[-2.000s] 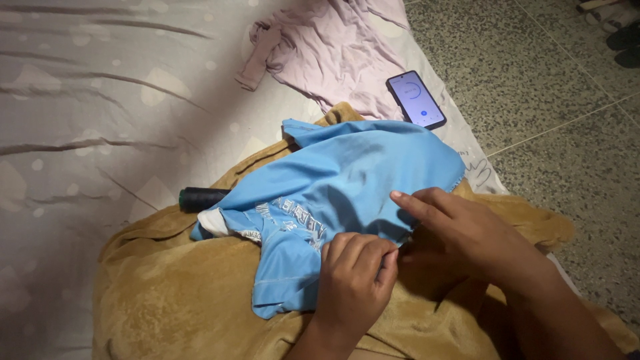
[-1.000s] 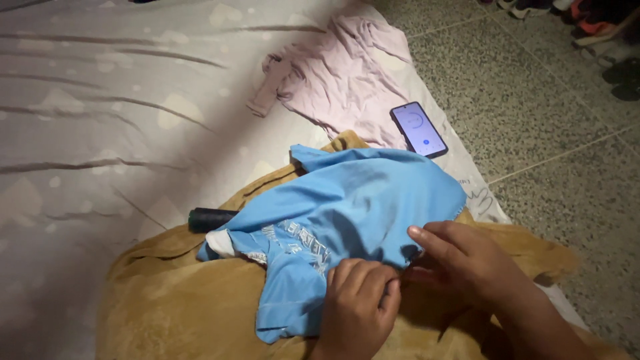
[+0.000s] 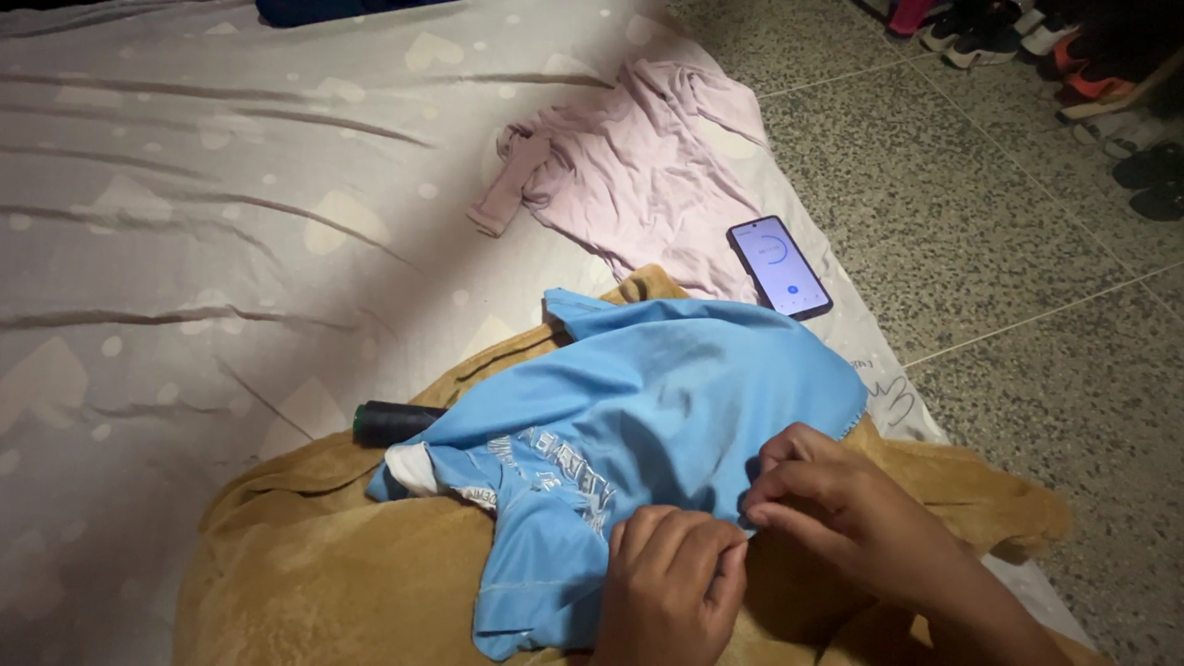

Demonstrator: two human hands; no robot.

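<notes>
A light blue garment [image 3: 666, 398] with white lettering and a white patch at one end lies over a brown plush blanket [image 3: 351, 583]. My left hand [image 3: 680, 573] is closed on the lower edge of the blue garment. Just right of it, my right hand [image 3: 823, 499] has its thumb and forefinger pinched together at the same edge; whether a needle or thread is between them is too small to tell. A spool of dark thread [image 3: 398, 424] with a green end lies at the garment's left, partly under it.
A pink garment [image 3: 647, 185] and a phone with a lit screen [image 3: 782, 266] lie on the bed sheet [image 3: 231, 231] beyond the blue garment. The speckled floor [image 3: 925, 213] is at the right, with several shoes [image 3: 985, 37] at the upper right.
My right forefinger was extended over the blue garment and is now bent in against the thumb. My left hand stays at the garment's edge. The view has shifted somewhat.
</notes>
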